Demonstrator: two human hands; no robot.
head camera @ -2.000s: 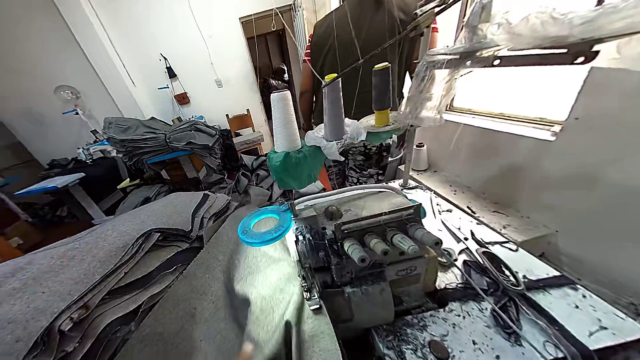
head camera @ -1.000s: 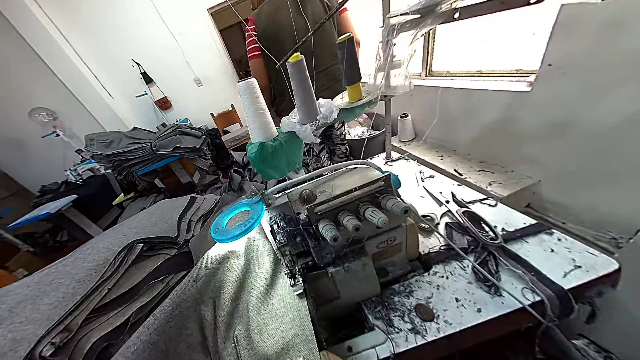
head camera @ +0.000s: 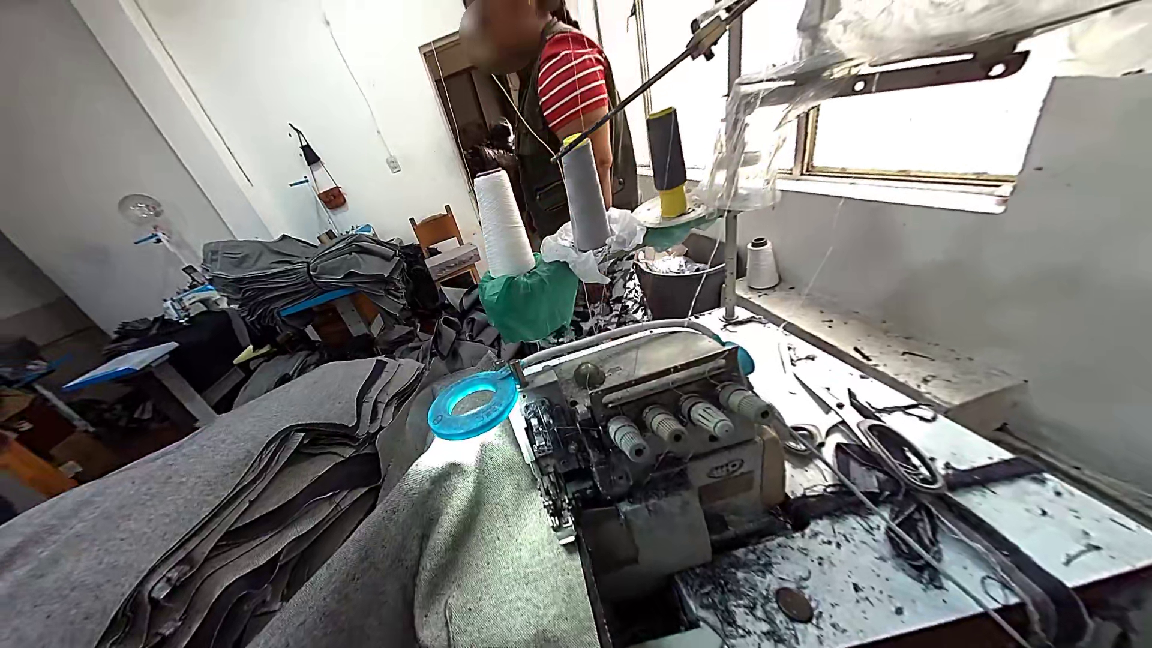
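Observation:
Neither of my hands shows in the head view. In the middle stands an overlock sewing machine (head camera: 648, 468) with several tension dials on its front. A piece of grey fabric (head camera: 495, 540) lies at its left, with the edge beside the presser foot (head camera: 560, 522). A blue ring-shaped magnifier or lamp (head camera: 472, 405) hangs over that fabric. Folded layers of grey fabric (head camera: 225, 459) are heaped farther left. Behind the machine stand a white thread cone (head camera: 504, 225), a grey thread cone (head camera: 585, 193) and a dark cone on a yellow core (head camera: 667, 162).
Scissors (head camera: 886, 441), dark strips and lint lie on the white table (head camera: 1053, 531) at right. A bucket of scraps (head camera: 681, 283) stands behind the machine. A person in a red striped sleeve (head camera: 573, 79) stands beyond the thread cones. Another fabric stack (head camera: 306, 270) is at back left.
The person in the background has turned and moved, and the striped sleeve shows more fully. A fingertip at the bottom edge two seconds ago is out of sight. The view has shifted.

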